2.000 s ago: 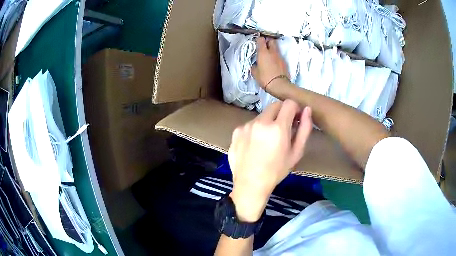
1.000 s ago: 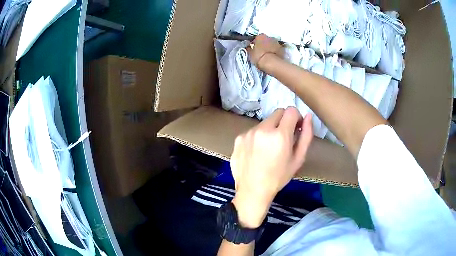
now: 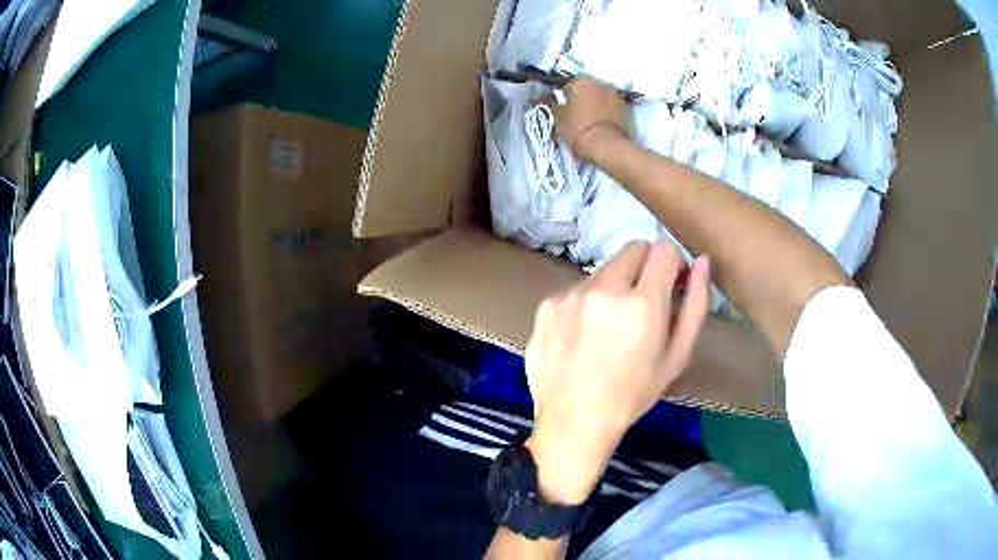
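Observation:
White wrapped packets (image 3: 837, 213) with cable coils stand on edge in two rows in an open brown carton (image 3: 421, 120). A thin brown divider (image 3: 775, 144) runs between the rows. My right hand (image 3: 591, 109) is inside the carton, at the left part of the near row by the divider. Its fingertips are beside a small white cord end and a packet with a white cable coil (image 3: 544, 153); its grip is hidden. My left hand (image 3: 618, 334), above the near flap, has bent fingers and shows no object; its fingertips are partly hidden.
A green-topped bench (image 3: 164, 230) at the left bears a stack of white sleeves or packets (image 3: 77, 317) with a cord over its edge. Black panels (image 3: 33, 470) lie lower left. A closed carton (image 3: 290, 306) stands below the bench. A blue item (image 3: 498, 372) shows under the near flap.
My right hand has shifted slightly from its earlier place in the near row, and the coiled packet beside it shows more. My left hand stays bent over the near flap. The view has shifted slightly.

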